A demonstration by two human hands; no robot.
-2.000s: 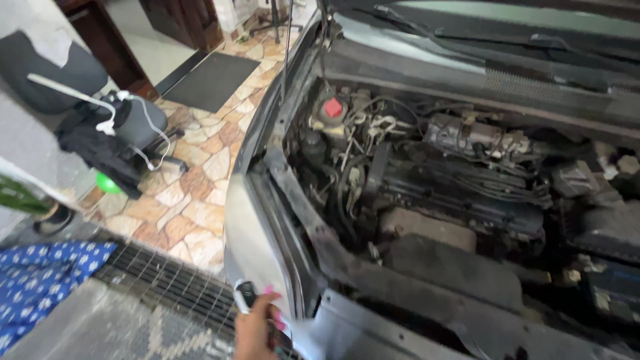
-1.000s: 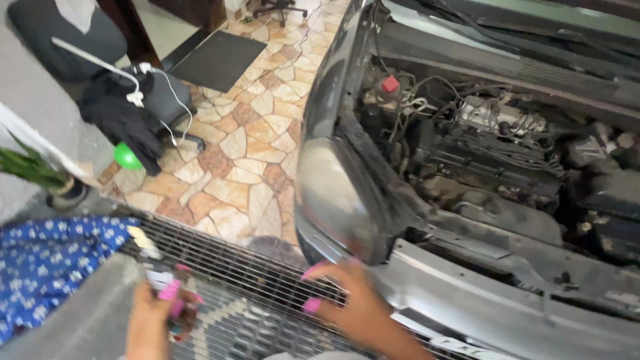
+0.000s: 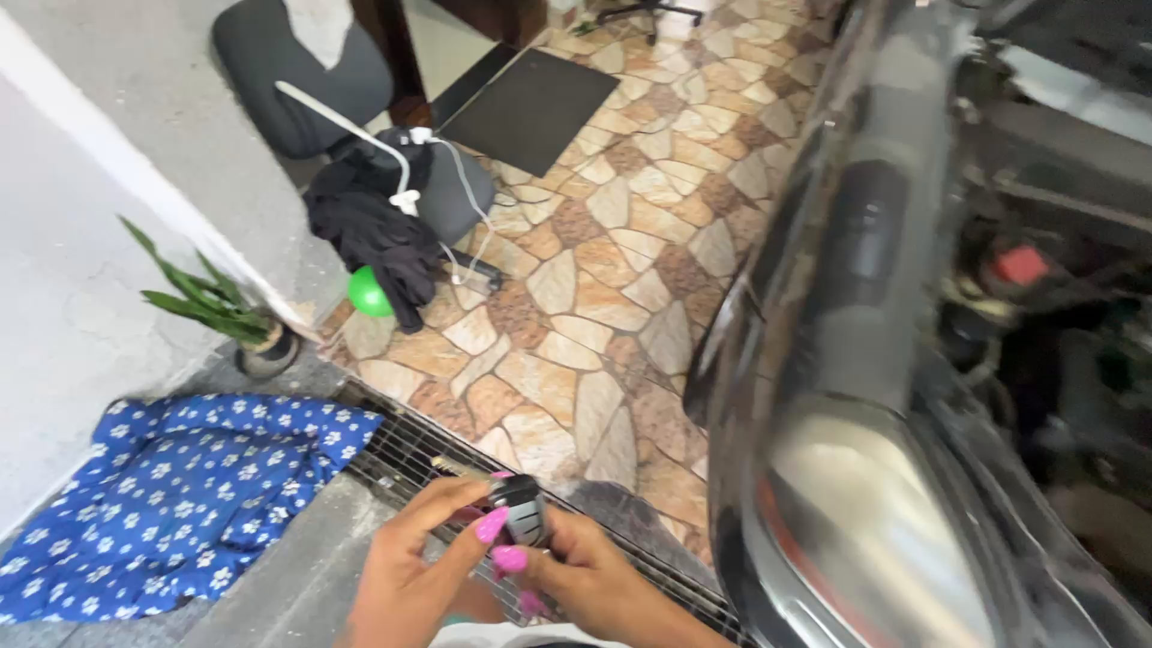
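Both my hands meet low in the middle of the head view, around a car key with a dark remote head (image 3: 520, 511). My left hand (image 3: 423, 549) holds it from the left, with the toothed key blade (image 3: 459, 469) pointing up and left beside its fingers. My right hand (image 3: 585, 567) grips the remote head from the right, its thumb on the lower edge. Something pink hangs below the key, blurred, partly behind the fingers. To the right stands a car with its headlight (image 3: 877, 513) near my right hand and its engine bay (image 3: 1062, 360) exposed.
A blue paw-print pet bed (image 3: 207, 504) lies at the left, beside a metal floor grate (image 3: 414, 459) and a potted plant (image 3: 267, 346). Beyond are an office chair (image 3: 310, 81) with black cloth and cables, a green ball (image 3: 370, 292) and a dark mat (image 3: 540, 108).
My hands, apart one second ago, have come together on the key. The view has swung left, away from the engine bay.
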